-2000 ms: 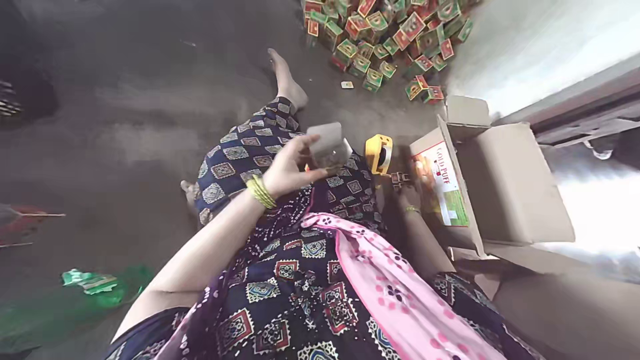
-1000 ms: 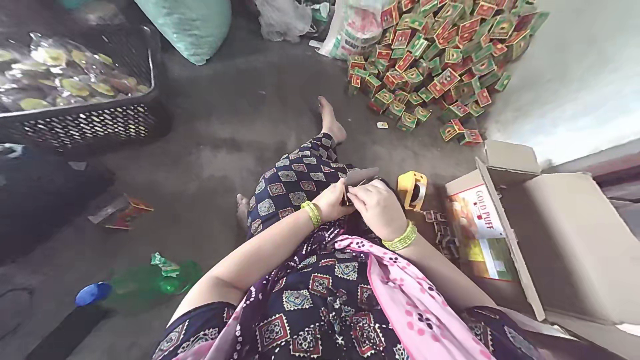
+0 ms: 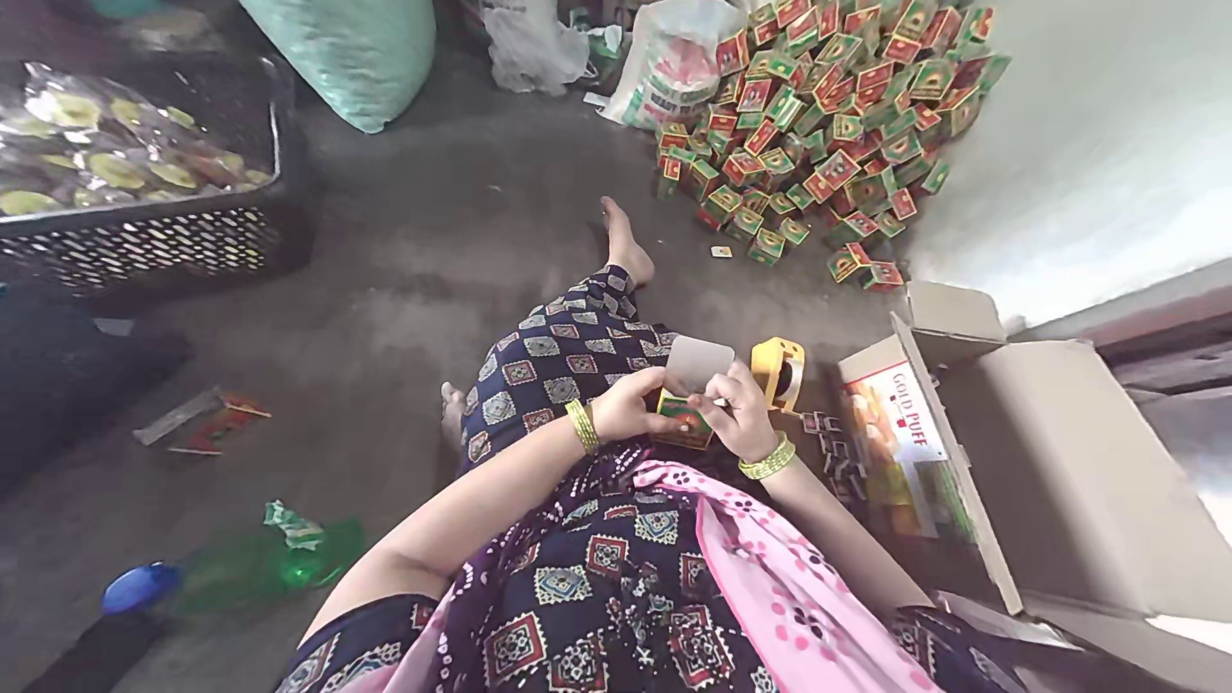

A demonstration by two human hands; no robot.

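My left hand (image 3: 628, 406) grips the left side of a small green and red printed carton (image 3: 685, 423) over my lap. The carton's plain grey flap (image 3: 699, 364) stands up at its far side. At the right of the carton, the fingers of my right hand (image 3: 739, 414) are bent around a small whitish piece (image 3: 720, 402), too small to make out. A yellow tape dispenser (image 3: 778, 373) lies on the floor just beyond my right hand. Several small dark packets (image 3: 835, 452) lie beside my right forearm.
An open cardboard box (image 3: 1068, 481) stands at the right. A heap of small red and green cartons (image 3: 818, 135) lies ahead. At the left are a black plastic basket (image 3: 144, 231) of bagged goods, a green plastic bottle (image 3: 231, 573) and a torn wrapper (image 3: 217, 423).
Two seconds ago my right hand was down by the small packets; it is now at the carton with my left hand. The green and red printed side has come into sight. The view has shifted.
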